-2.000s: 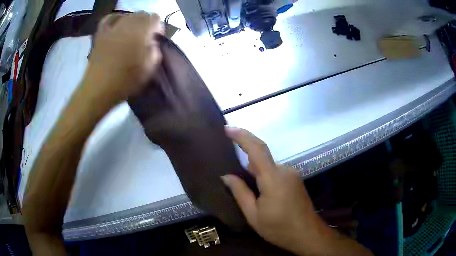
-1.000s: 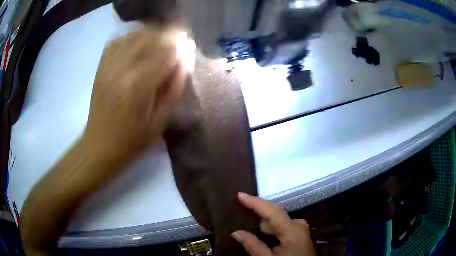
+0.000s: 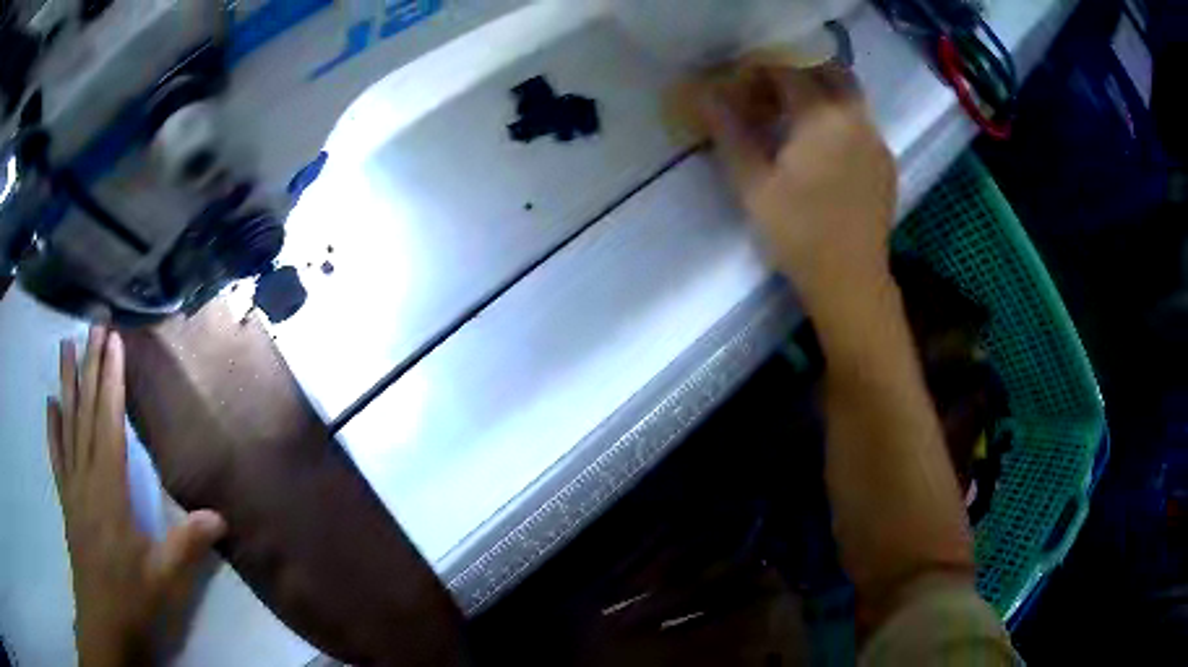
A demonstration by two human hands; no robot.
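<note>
The dark-brown cloth strip [image 3: 267,476] runs from under the sewing machine head [image 3: 143,170] down over the table's front edge. My left hand [image 3: 111,489] lies beside the strip's left edge, fingers spread, fingertips near the machine head. My right hand [image 3: 795,150] is at the far right of the machine bed, blurred, with its fingers at the tan label stack [image 3: 687,111]. The stack is mostly covered, and I cannot tell whether the fingers grip a label. A heap of small black tabs [image 3: 552,113] lies on the bed.
A measuring tape strip [image 3: 612,463] edges the white table [image 3: 573,339]. A green basket [image 3: 1029,339] with dark scraps stands below right of the table. Red-handled snips or cords [image 3: 967,85] are at the top right. A small dark block [image 3: 279,293] is beside the needle area.
The view has swung right. My right hand has left the strip and reached to the label stack. My left hand has come off the strip and now lies spread beside it.
</note>
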